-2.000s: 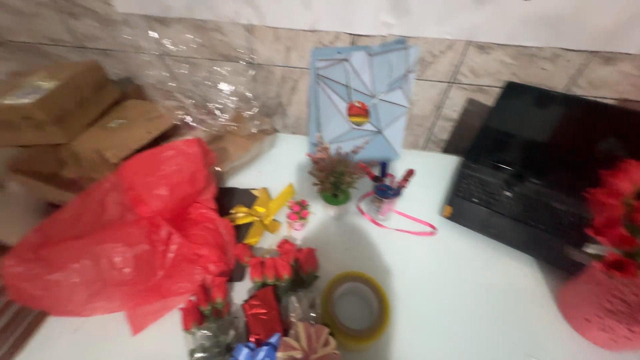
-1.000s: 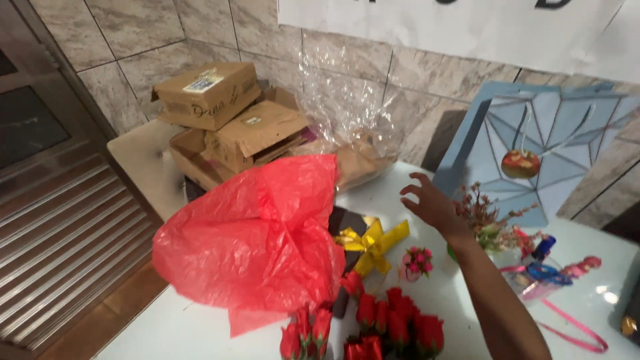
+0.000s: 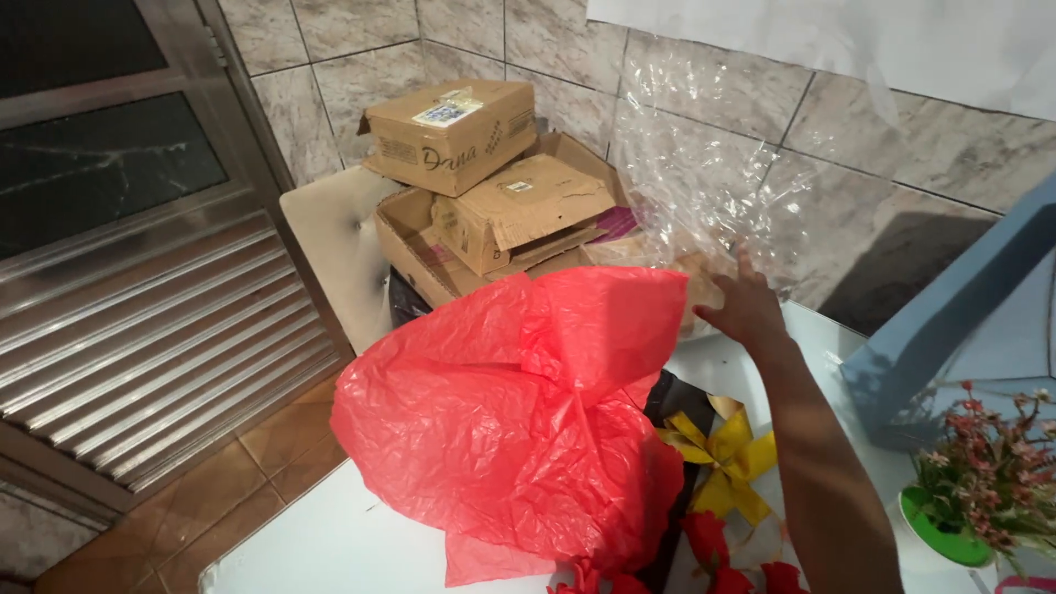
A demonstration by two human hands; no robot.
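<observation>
My right hand (image 3: pixel 747 305) reaches in from the lower right, fingers spread, at the lower edge of crumpled clear plastic film (image 3: pixel 701 181); whether it touches the film cannot be told. Left of the hand, red tissue paper (image 3: pixel 511 421) lies over part of a dark object (image 3: pixel 685 400). A yellow ribbon bow (image 3: pixel 726 462) sits beside my forearm, with red artificial roses (image 3: pixel 709 536) below it. My left hand is out of view.
Cardboard boxes (image 3: pixel 462 140) are stacked on a beige tufted chair (image 3: pixel 330 239) behind the white table (image 3: pixel 313 528). A blue gift bag (image 3: pixel 973 313) and a potted artificial plant (image 3: pixel 949 520) stand right. A metal door (image 3: pixel 157 330) is at left.
My right hand, absent two seconds ago and above the small pink flowers one second ago, is now by the clear film. The view has swung left toward the boxes.
</observation>
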